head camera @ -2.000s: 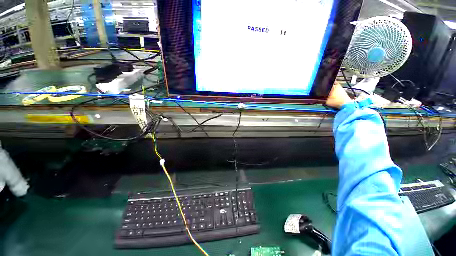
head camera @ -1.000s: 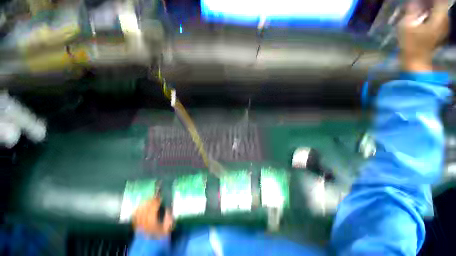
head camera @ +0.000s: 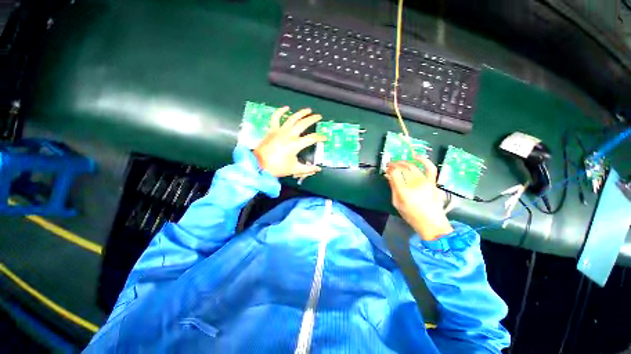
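Note:
Several green circuit boards lie in a row on the green mat. My left hand [head camera: 285, 146] is spread between the leftmost board [head camera: 257, 121] and the second board [head camera: 338, 144], its fingers reaching over the first and beside the second's left edge. My right hand [head camera: 418, 196] has its fingertips on the near edge of the third board [head camera: 400, 146]; what lies under them is hidden. The rightmost board [head camera: 461, 171] lies just right of that hand, with a black cable at its near edge.
A black keyboard [head camera: 373, 66] lies behind the boards, crossed by a yellow cable [head camera: 396, 86]. A barcode scanner [head camera: 531, 160] lies at right, near a pale blue sheet [head camera: 604, 231]. A black slotted tray [head camera: 149, 200] is at lower left, beside a blue stool [head camera: 41, 176].
The view has tilted down from the monitor to the boards. My right hand has come down from the shelf area to the third board. My left hand is now between the first two boards.

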